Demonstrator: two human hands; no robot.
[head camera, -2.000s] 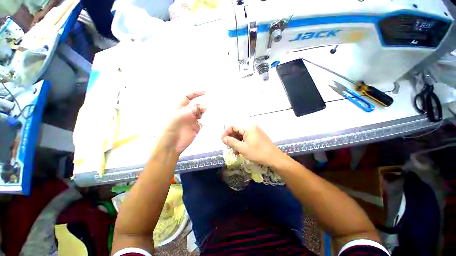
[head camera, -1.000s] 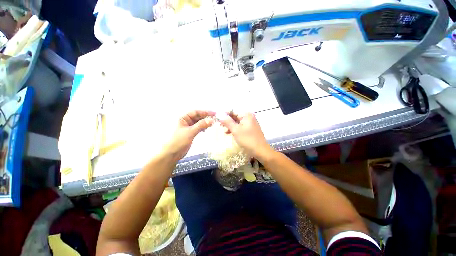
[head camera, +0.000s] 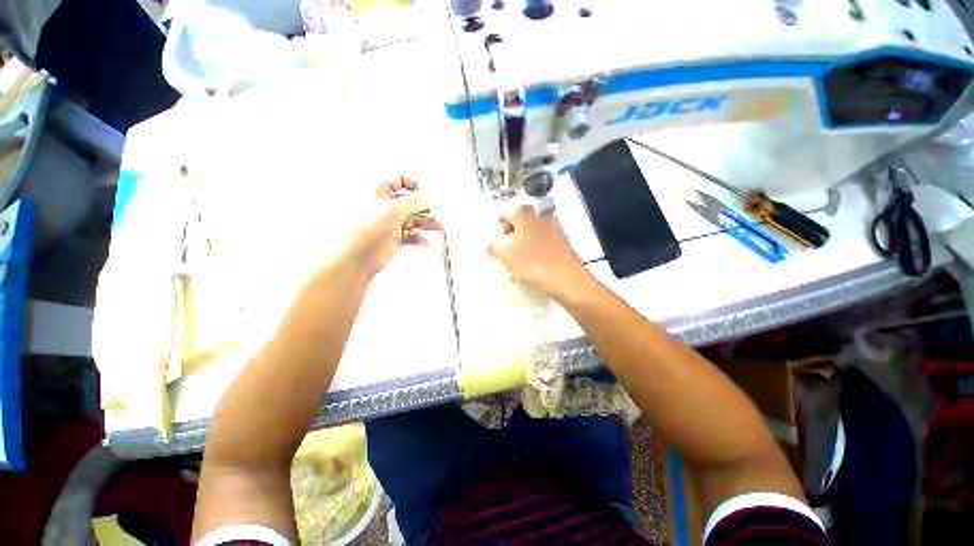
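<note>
A pale yellow fabric piece (head camera: 493, 368), washed out to white higher up, lies on the table between my hands and hangs over the front edge. Cream lace trim (head camera: 545, 379) runs along its right side and droops into my lap. My right hand (head camera: 534, 251) holds the fabric's upper end just below the presser foot (head camera: 513, 192). My left hand (head camera: 404, 219) is at the fabric's left edge, fingers bent; glare hides whether it grips anything. The sewing machine (head camera: 684, 101) stands above. Whether the fabric is under the foot cannot be told.
Right of my right hand lie a black phone (head camera: 625, 208), a screwdriver (head camera: 785, 219), blue thread snips (head camera: 748, 233) and black scissors (head camera: 902, 229). Yellow strips (head camera: 173, 341) lie at the left. A tub of yellow fabric (head camera: 336, 485) is below the table; a white tub (head camera: 230, 48) is behind.
Both hands have moved up toward the needle area and drawn apart. The fabric now lies stretched up the table instead of bunched at the edge. The camera view has shifted.
</note>
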